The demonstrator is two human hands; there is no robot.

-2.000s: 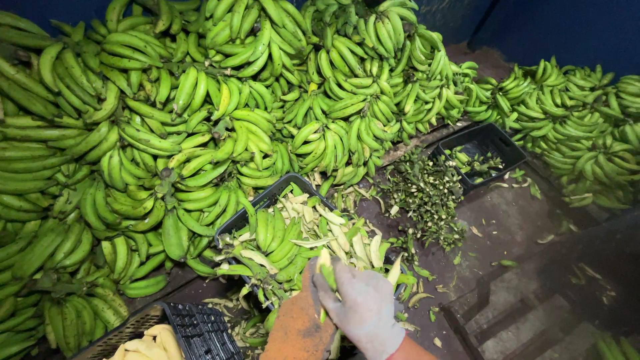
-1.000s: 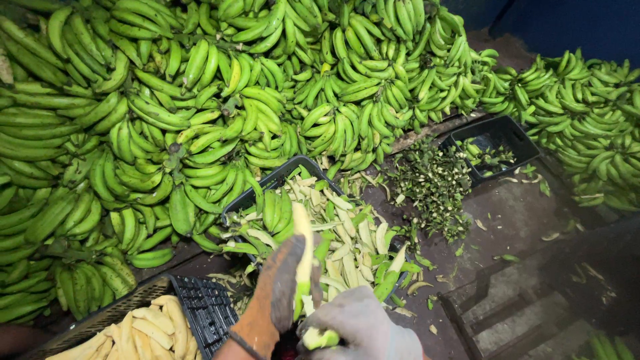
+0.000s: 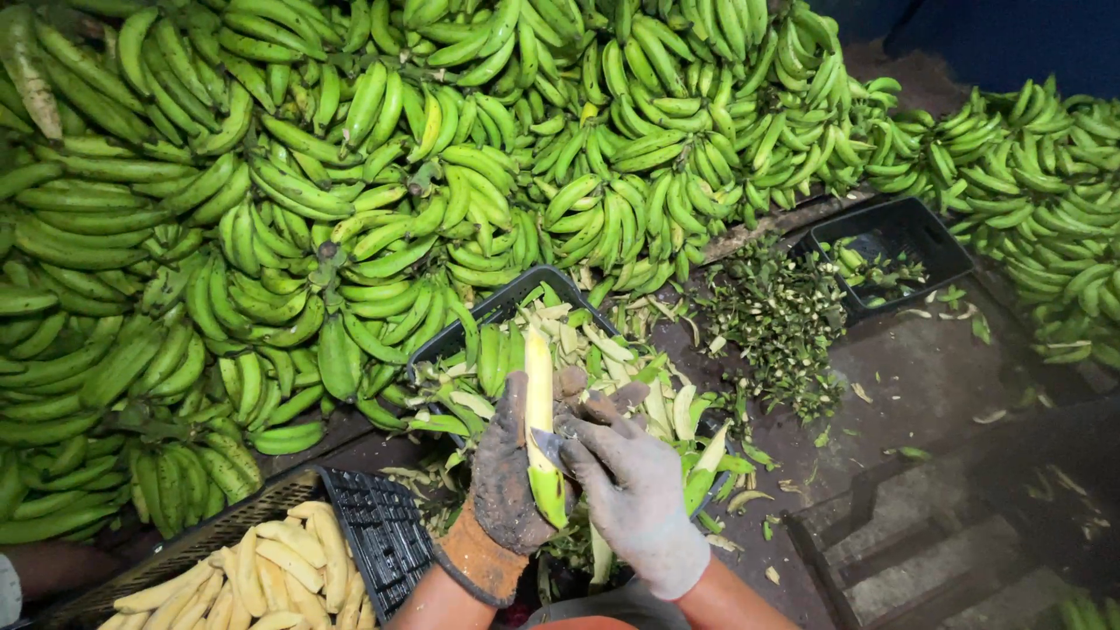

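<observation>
My left hand (image 3: pixel 507 477), in a dirty orange and dark work glove, grips a partly peeled green plantain (image 3: pixel 540 402) upright. The fruit's upper part is bare and pale; green peel remains around its lower end. My right hand (image 3: pixel 634 490), in a grey-white glove, holds a small knife, whose blade (image 3: pixel 549 444) lies against the plantain near the remaining peel. Most of the knife's handle is hidden by the fingers. Beneath and beyond both hands, a black plastic crate (image 3: pixel 503 302) is heaped with loose peels (image 3: pixel 682 411) and some green plantains (image 3: pixel 494 354).
Piled bunches of green plantains (image 3: pixel 289 192) span the back and left. A black crate (image 3: pixel 385 534) holds peeled plantains (image 3: pixel 284 560) at lower left. Cut stem pieces (image 3: pixel 774 324) lie on the floor beside another black crate (image 3: pixel 941 245). Part of another person's arm (image 3: pixel 66 569) shows at the left edge.
The peel around the plantain's upper part has come away. My right hand has moved up beside the plantain in my left hand, and the knife blade now shows.
</observation>
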